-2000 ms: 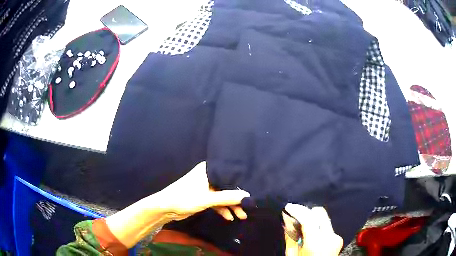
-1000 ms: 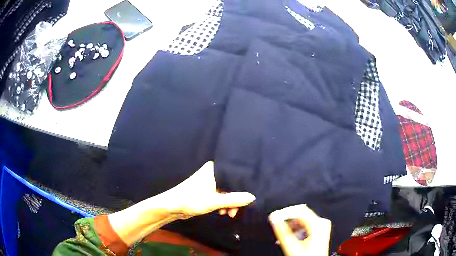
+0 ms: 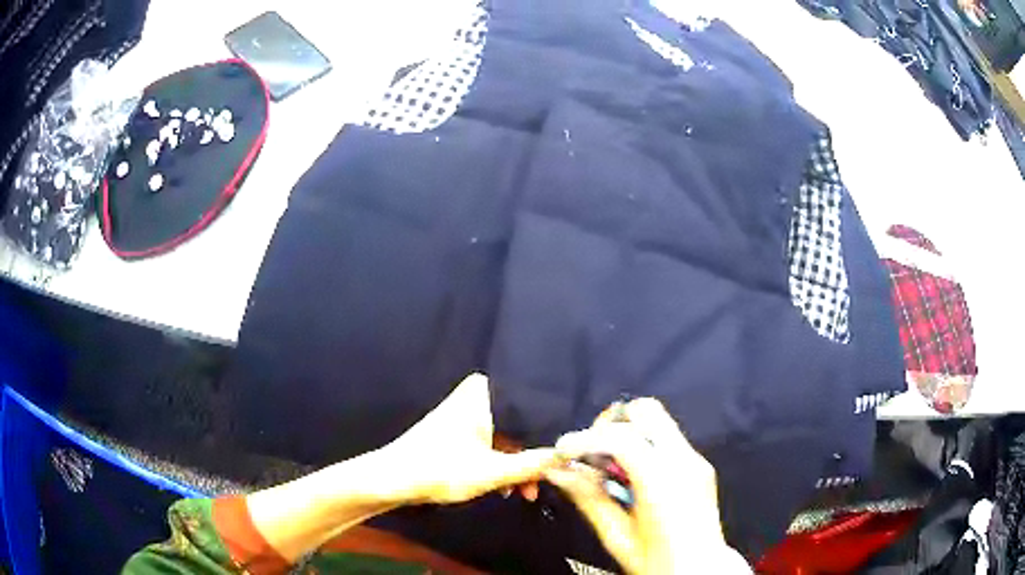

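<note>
A navy vest (image 3: 629,258) with black-and-white check at the armholes lies across the table, its near edge at my hands. My left hand (image 3: 461,449) pinches the vest's near edge between thumb and fingers. My right hand (image 3: 641,483) is bent close against my left fingertips, with a small tool with blue and reddish glints (image 3: 614,481) inside its palm. A needle or thread between the fingertips is too small to tell. A tiny pale dot shows on the dark cloth just below my hands.
At the left are a black oval mat (image 3: 186,169) with red edging and loose buttons, a clear bag (image 3: 56,180) and a phone (image 3: 279,54). A red plaid piece (image 3: 931,315) lies right. A blue crate (image 3: 79,432) is lower left; dark garments (image 3: 899,56) lie upper right.
My right hand has moved up and left to meet my left fingertips, from slightly apart one second ago. My left hand has stayed nearly in place. The view has shifted slightly.
</note>
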